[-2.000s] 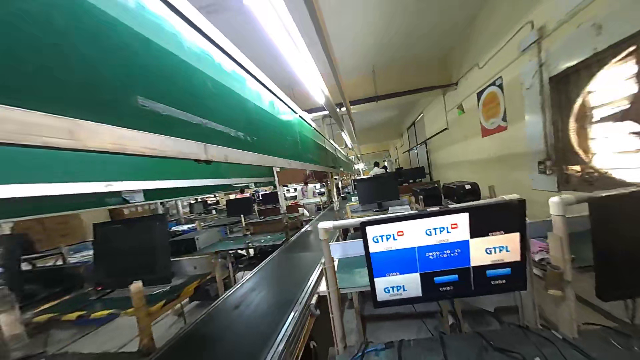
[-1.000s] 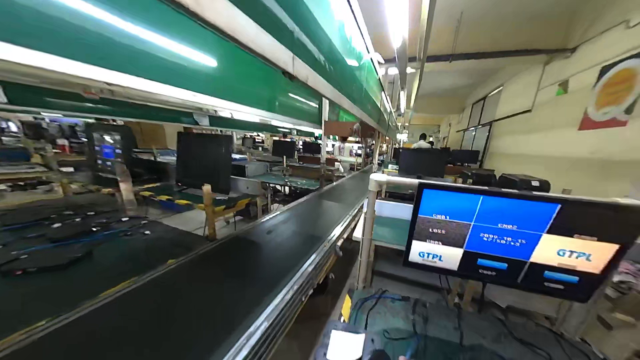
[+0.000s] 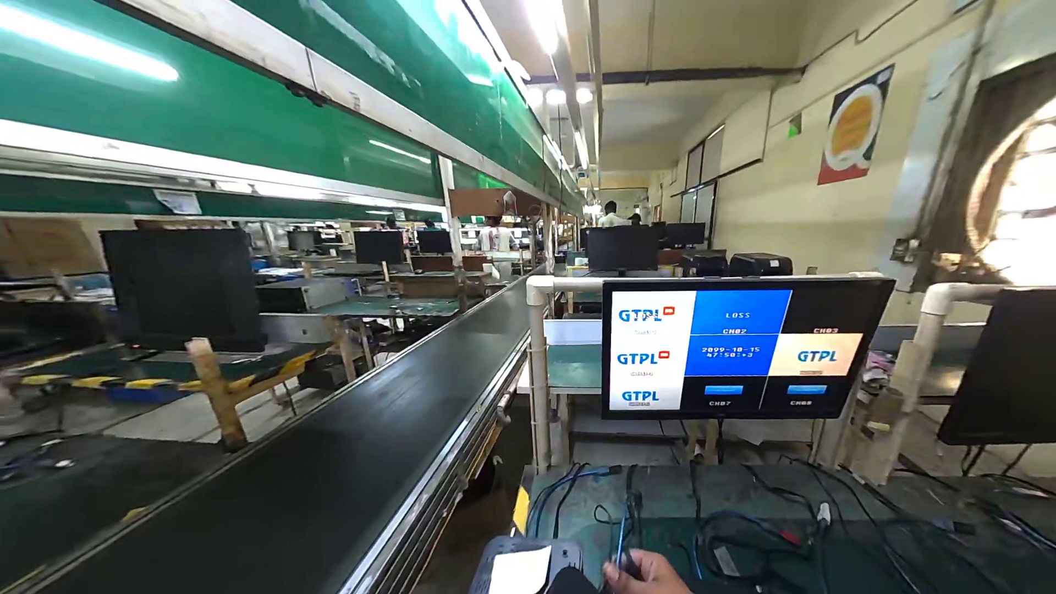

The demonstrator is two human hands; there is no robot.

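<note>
At the bottom edge, my right hand (image 3: 648, 572) has its fingers closed on a thin cable (image 3: 622, 532) above the green mat. Just left of it lies a dark box-shaped device (image 3: 492, 561) with a white paper label (image 3: 520, 571) on top; a dark shape between it and the hand is too cut off to name. My left hand cannot be made out. Beyond the cables stands a monitor (image 3: 734, 351) on a pipe frame, showing a grid of blue, white, black and cream tiles.
Black and blue cables (image 3: 742, 528) sprawl over the bench mat (image 3: 577, 487). A conveyor belt (image 3: 355, 445) runs along the left. Another monitor (image 3: 1002, 371) stands at the right, and a dark one (image 3: 186, 289) beyond the belt. People (image 3: 612, 216) are far back.
The view has swung and tilted down. My right hand and the box-shaped device now show at the bottom. Several tiles on the monitor's screen have changed.
</note>
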